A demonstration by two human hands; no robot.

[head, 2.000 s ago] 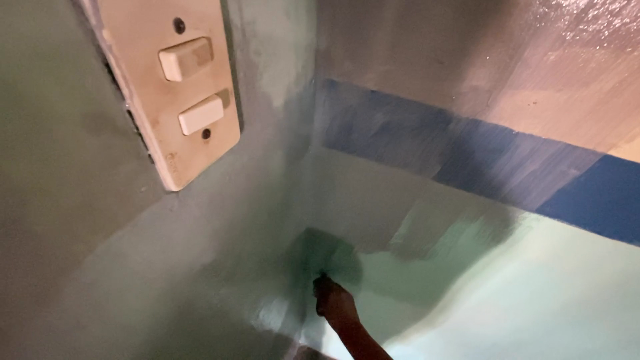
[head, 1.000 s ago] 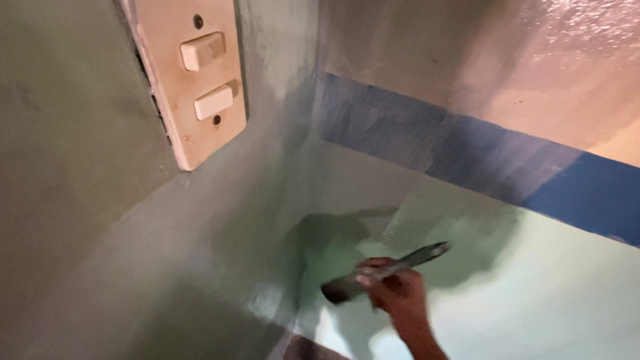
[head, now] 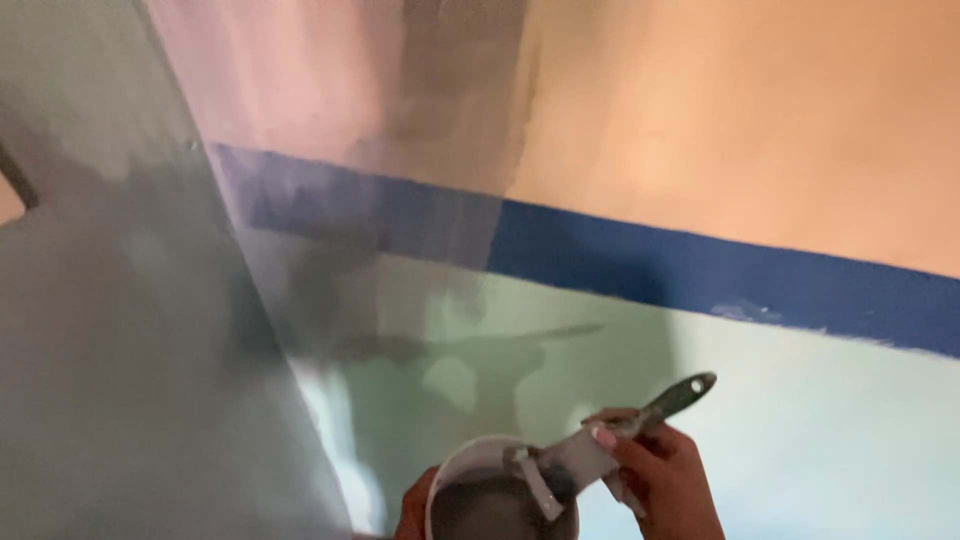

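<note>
My right hand grips a flat paintbrush with a dark handle that has a hole at its end. The handle points up and right, and the bristle end is at the rim of a round white container. Grey paint lies inside the container. My left hand holds the container from its left side, mostly hidden behind it. A pale strip hangs at the container's rim beside the bristles; what it is, I cannot tell.
Behind the hands is a wall with a blue band, peach above and pale green below. Thin greyish paint covers its left part. A grey wall meets it at the corner. Part of a switch plate shows at the left edge.
The right hand and brush have moved from before the wall to the container. The container and left hand have come into view. The view has shifted right, leaving the switch plate mostly outside.
</note>
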